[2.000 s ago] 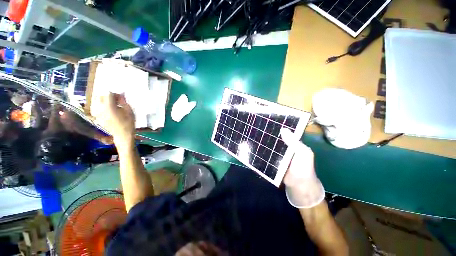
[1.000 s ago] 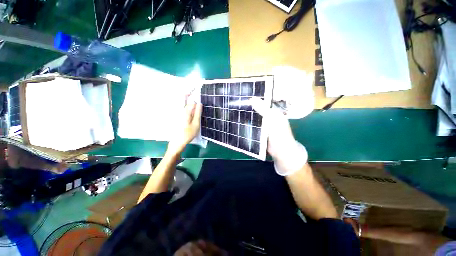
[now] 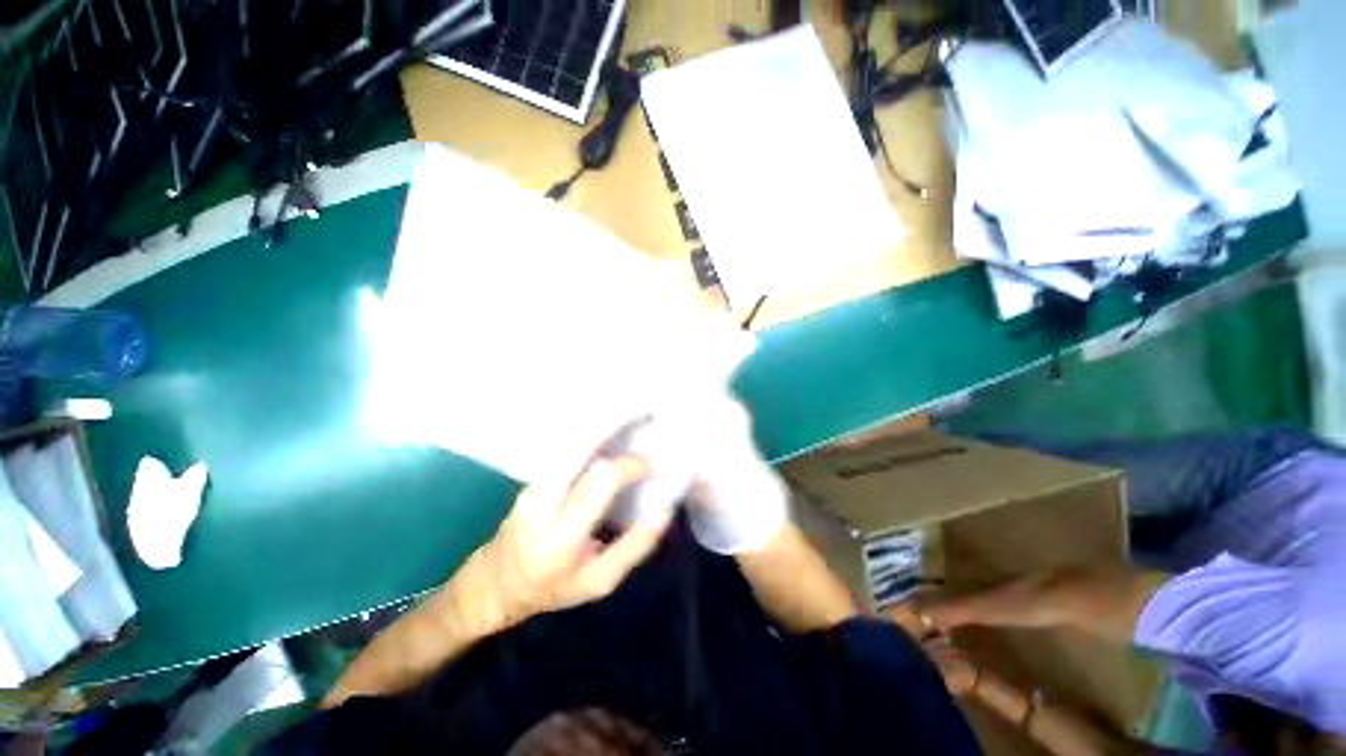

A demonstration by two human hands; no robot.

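Note:
A white packing bag (image 3: 517, 325) lies in front of me over the green bench and the cardboard edge, its surface glaring. My bare left hand (image 3: 576, 524) grips its near edge with bent fingers. My white-gloved right hand (image 3: 716, 473) is beside it at the bag's near right corner, blurred into the white. The gridded panel that I held earlier does not show; whether it is inside the bag cannot be seen. A flat white bagged or pale panel (image 3: 775, 163) lies on the cardboard sheet (image 3: 620, 185).
A gridded panel (image 3: 539, 52) and black cables are at the back. A white pile (image 3: 1107, 163) is at right. Beyond the bench edge, a person's arms (image 3: 1033, 603) reach into an open carton (image 3: 960, 488). At left are a bottle (image 3: 74, 343), a limp white glove (image 3: 166, 510) and a bag box (image 3: 67, 547).
The view has swung to the right. The gridded panel between my hands is out of sight, and the white bag now spreads in front of both hands. The other person's arms have come into view.

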